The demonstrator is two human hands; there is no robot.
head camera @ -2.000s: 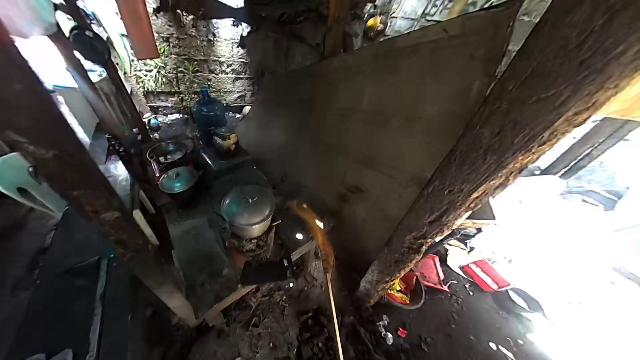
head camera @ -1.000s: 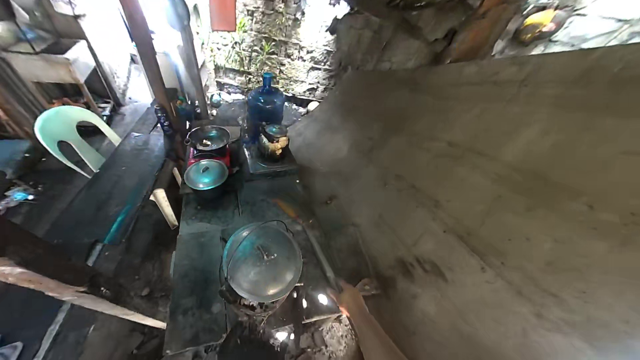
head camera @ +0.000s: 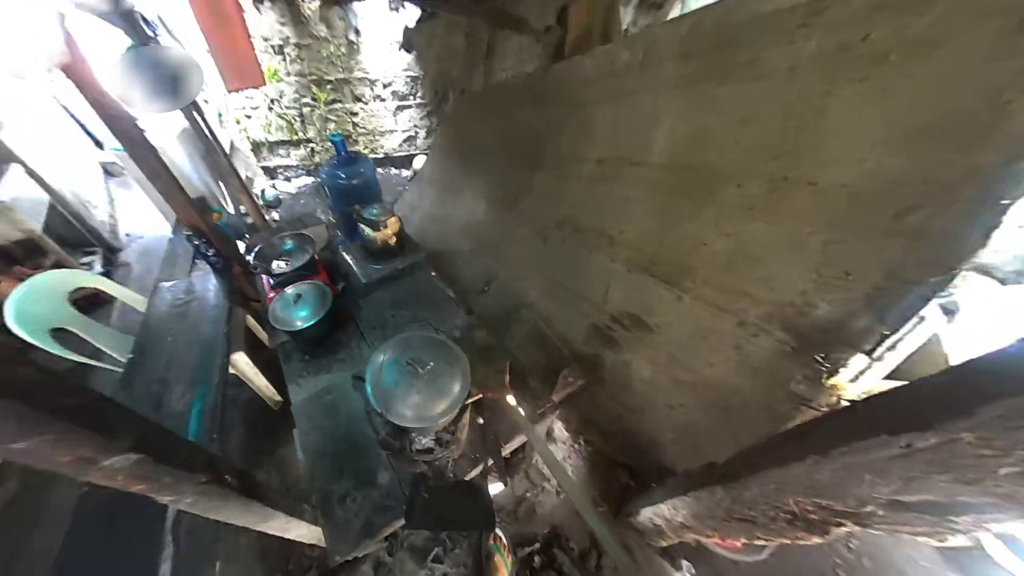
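Neither my left hand nor my right hand shows in the head view. A long, pale stick or pole (head camera: 572,488) slants up from the bottom edge, its thin upper end beside a bright spot right of a large lidded metal pot (head camera: 418,379). Whether a hand holds its lower end is hidden. The pot rests over a hearth (head camera: 428,442) with charred wood and ash. Behind it on the dark counter are a smaller lidded pot (head camera: 300,306), another round pot or pan (head camera: 284,251), and a sooty kettle or pot (head camera: 379,228) near a blue water jug (head camera: 352,180).
A large grey-brown panel (head camera: 680,200) rises right of the counter. Rough wooden beams cross the lower right (head camera: 848,480) and lower left (head camera: 160,472). A pale green plastic chair (head camera: 72,304) stands left, beside a dark bench (head camera: 180,344). A dark block (head camera: 450,504) lies before the hearth.
A hand on a stick was visible right of the large pot one second ago; no hand is visible now. The view has shifted.
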